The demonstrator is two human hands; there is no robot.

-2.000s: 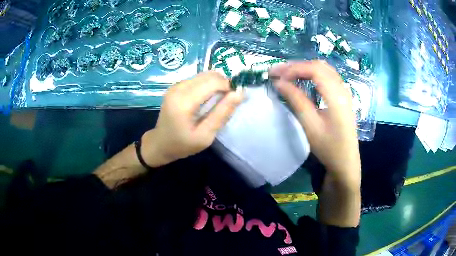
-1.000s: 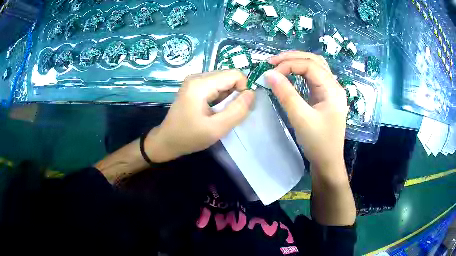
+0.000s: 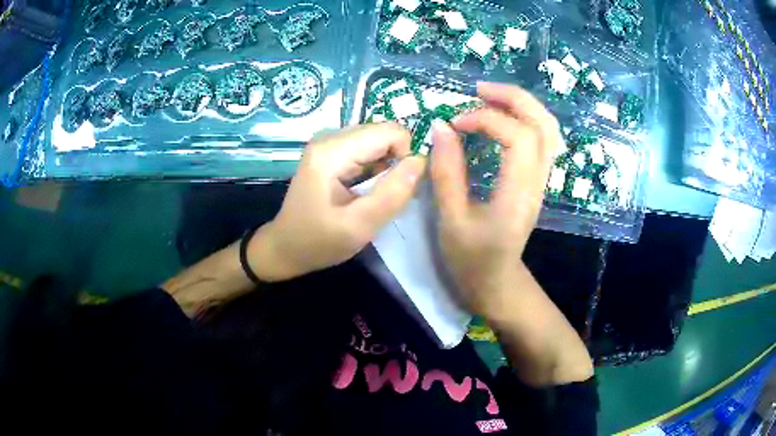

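Observation:
A small green circuit board (image 3: 419, 134) is held over the lower middle pocket of the compartment tray (image 3: 360, 102). My left hand (image 3: 345, 192) pinches the board's left end with thumb and index finger. A white flexible backing sheet (image 3: 414, 264) hangs below from the left fingers, partly covered by my right hand. My right hand (image 3: 489, 183) is at the board's right side, slightly blurred, thumb and index fingertips at a small white piece (image 3: 440, 126) on or beside the board. Whether the right fingers grip it is hard to tell.
Loose boards with white square pads (image 3: 481, 43) lie in the tray's pockets. A round-pocket tray (image 3: 196, 140) with board assemblies is at left. Clear trays (image 3: 681, 162) with yellow-gold spots are at right. White sheets (image 3: 738, 228) hang at the bench's right edge. Black bins or bags (image 3: 651, 298) are below.
My right hand has moved left and turned more upright, now covering much of the sheet. The right tray pocket shows more. The board has shifted slightly left from one second ago.

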